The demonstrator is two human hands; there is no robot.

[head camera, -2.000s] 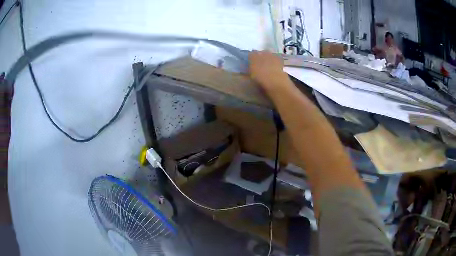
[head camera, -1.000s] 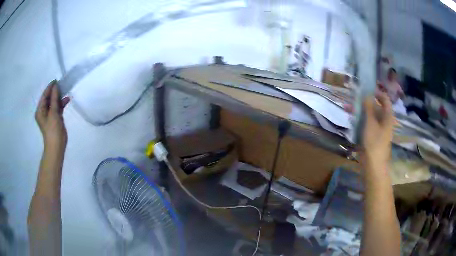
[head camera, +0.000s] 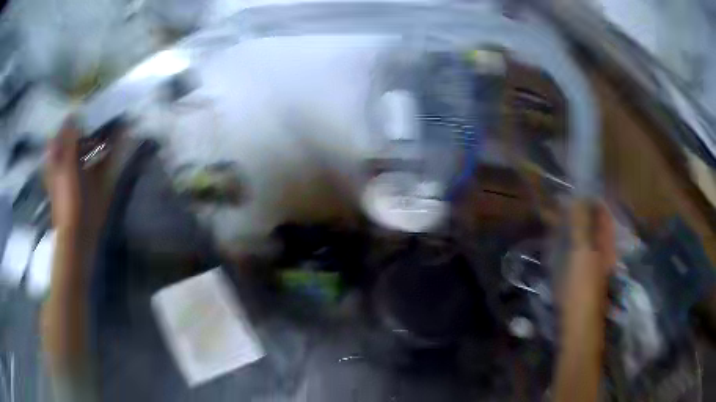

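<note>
A long grey-white curved strip pattern point(head camera: 377, 17) arches across the top of the view, bending down at the right like a hook. My left hand point(head camera: 67, 157) is at the far left, on the strip's left end. My right hand point(head camera: 585, 232) is at the right, holding the strip's lower right end. The frame is strongly blurred, so the fingers are unclear.
The blurred electric fan point(head camera: 408, 200) stands beyond the hands, right of centre. A white rectangular piece point(head camera: 208, 326) lies low left on a dark surface. A brown shelf part point(head camera: 640, 149) is at the right. Blurred pale material lies at the left.
My left hand first came into view at the left, on the strip. The view has since swung left and down, with both hands still on the strip; the shelf moved to the right edge.
</note>
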